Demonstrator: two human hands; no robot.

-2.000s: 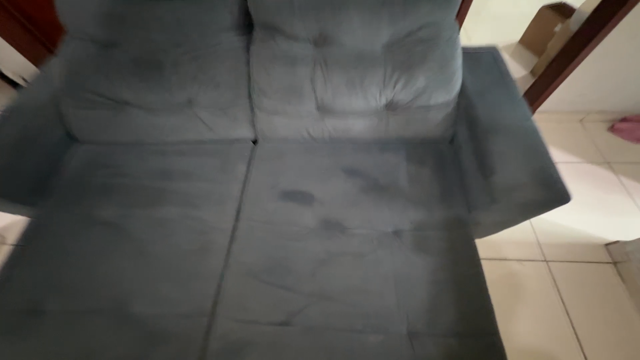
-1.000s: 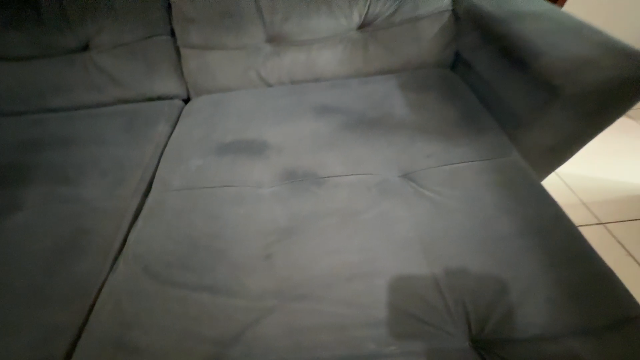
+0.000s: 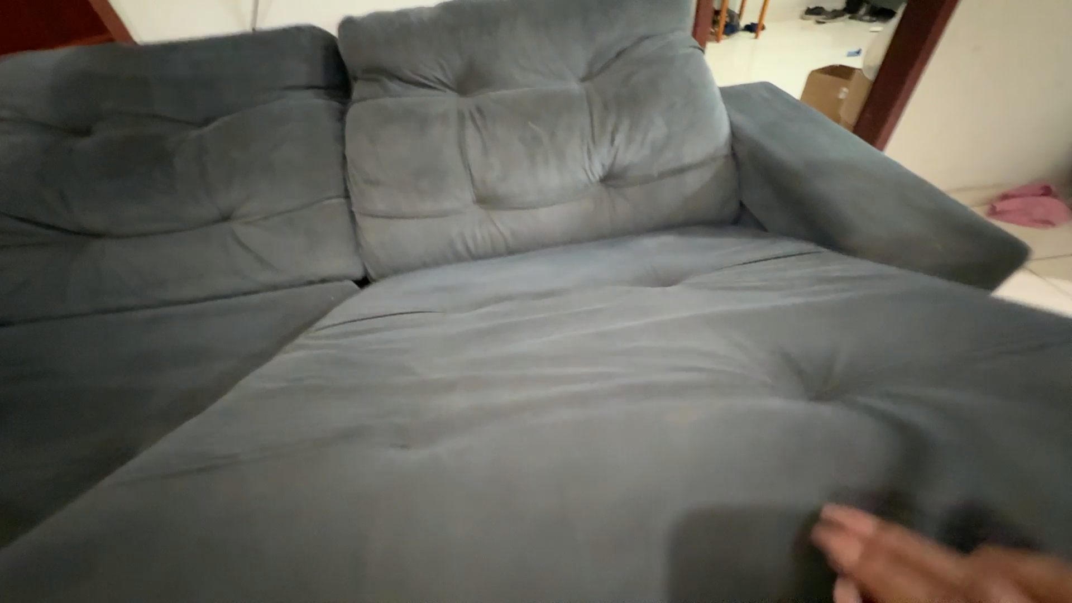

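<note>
A grey-blue tufted fabric sofa fills most of the view. My right hand [image 3: 930, 561] is blurred at the bottom right corner, over or against the right seat cushion [image 3: 536, 452]; whether it presses on the fabric is unclear. Its fingers point left, and nothing can be seen in them. Wrinkles run across that cushion, and a dark shadow lies beside the fingertips. Behind it leans the right back cushion [image 3: 536, 142], next to the left back cushion [image 3: 167, 167]. The left seat cushion [image 3: 151, 377] lies across a seam. My left hand is out of view.
The sofa's armrest [image 3: 854, 184] bounds the seat on the right. Beyond it are a brown door frame [image 3: 904, 75], a cardboard box [image 3: 829, 90], shoes [image 3: 846, 13] on the tiled floor and a pink cloth [image 3: 1030, 206] by the wall.
My right hand has come into view at the bottom right; neither earlier frame shows it. Wrinkles now cross the right seat cushion, where dark patches showed before. The view has shifted.
</note>
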